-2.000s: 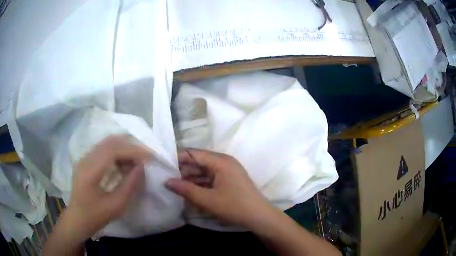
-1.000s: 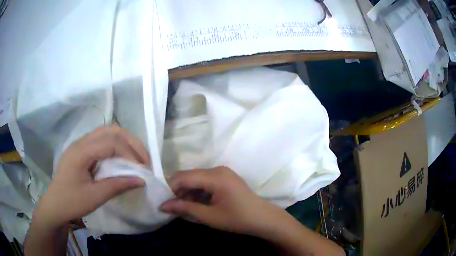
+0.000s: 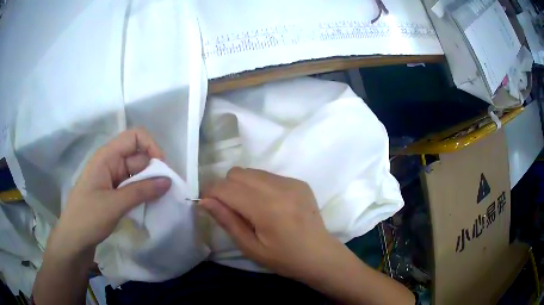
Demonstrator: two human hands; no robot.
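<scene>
The white fabric piece (image 3: pixel 161 113) lies over the table edge and hangs down over my dark-clothed lap. My left hand (image 3: pixel 119 184) pinches a raised fold of the cloth between thumb and fingers. My right hand (image 3: pixel 262 214) is just right of it, thumb and finger closed on a small pointed hand tool (image 3: pixel 192 199). Only the tool's thin silver tip shows, pointing left at the cloth; the rest is hidden in my fingers. A narrow folded edge (image 3: pixel 194 131) runs down from the table to my right fingertips.
A printed ruler (image 3: pixel 256 40) runs along the white table (image 3: pixel 286 15) with its wooden edge. A reddish curved snips end (image 3: pixel 379 11) shows at the top. At right are a paper-filled tray (image 3: pixel 486 53), a yellow bar (image 3: pixel 453 138) and a brown carton (image 3: pixel 468 208) with black characters.
My left hand has turned and raised the fold to a point. My right hand has moved slightly up with its back more in view, and the tool's silver tip now shows.
</scene>
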